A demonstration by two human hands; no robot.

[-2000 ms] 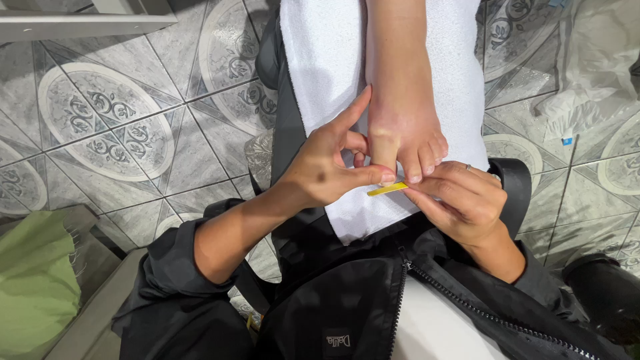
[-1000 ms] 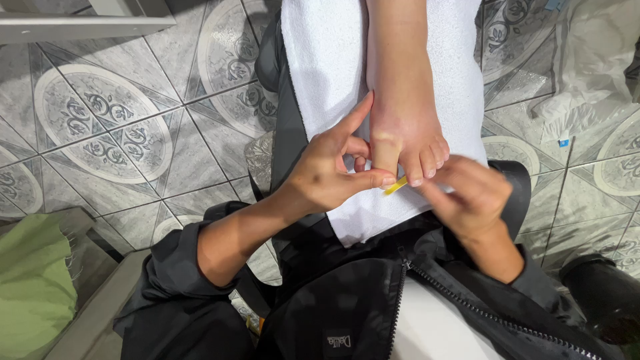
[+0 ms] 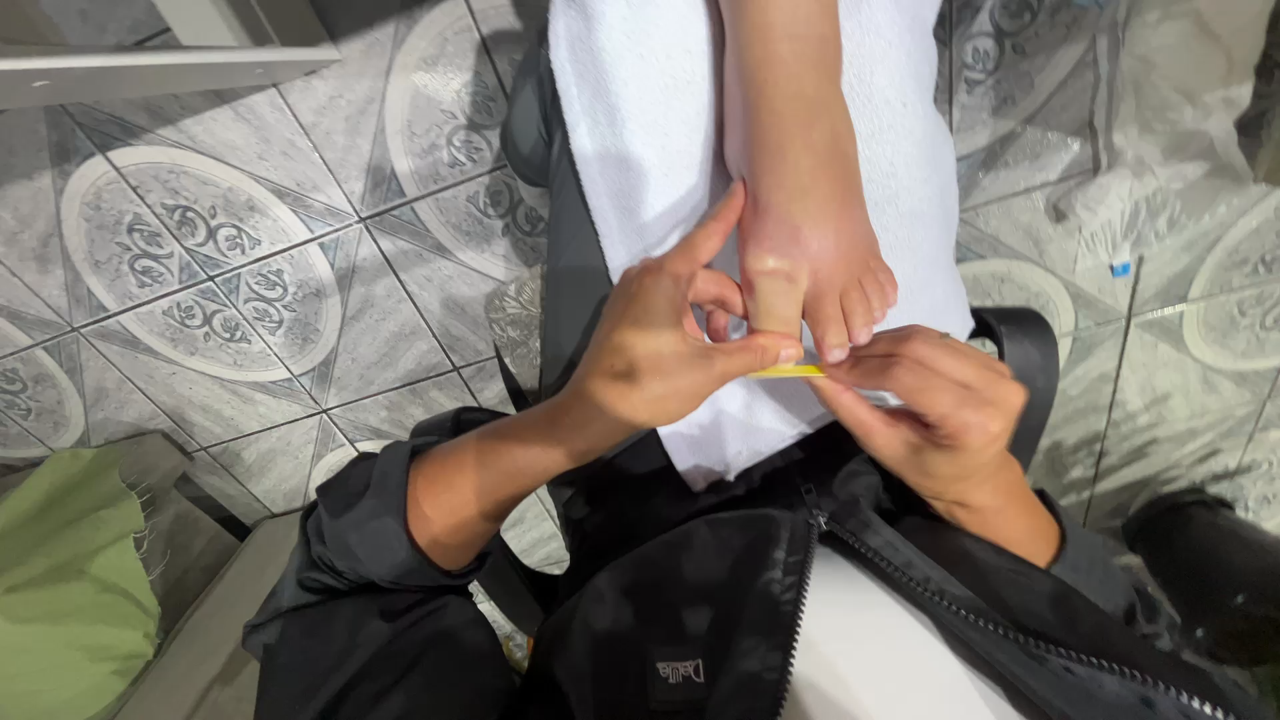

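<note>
Another person's bare foot (image 3: 805, 225) rests on a white towel (image 3: 645, 130) laid over my lap, its toes pointing toward me. My left hand (image 3: 655, 345) grips the big toe, with the thumb across its tip and the bent fingers along its side. Between the fingertips of my right hand (image 3: 930, 405) is a thin yellow nail file (image 3: 793, 371). The file lies nearly level along the end of the big toe, just under my left thumb. My right fingers hide its right end, and they lie close to the smaller toes.
A grey metal frame (image 3: 170, 70) stands at the upper left. Green cloth (image 3: 70, 580) with a frayed edge lies at the lower left. Clear plastic (image 3: 1120, 190) is on the patterned tile floor at the right. A black rounded object (image 3: 1205, 570) is at the lower right.
The yellow file was tilted at the toe one second ago, with my right hand blurred; now it is nearly level. My left hand has kept its hold on the big toe.
</note>
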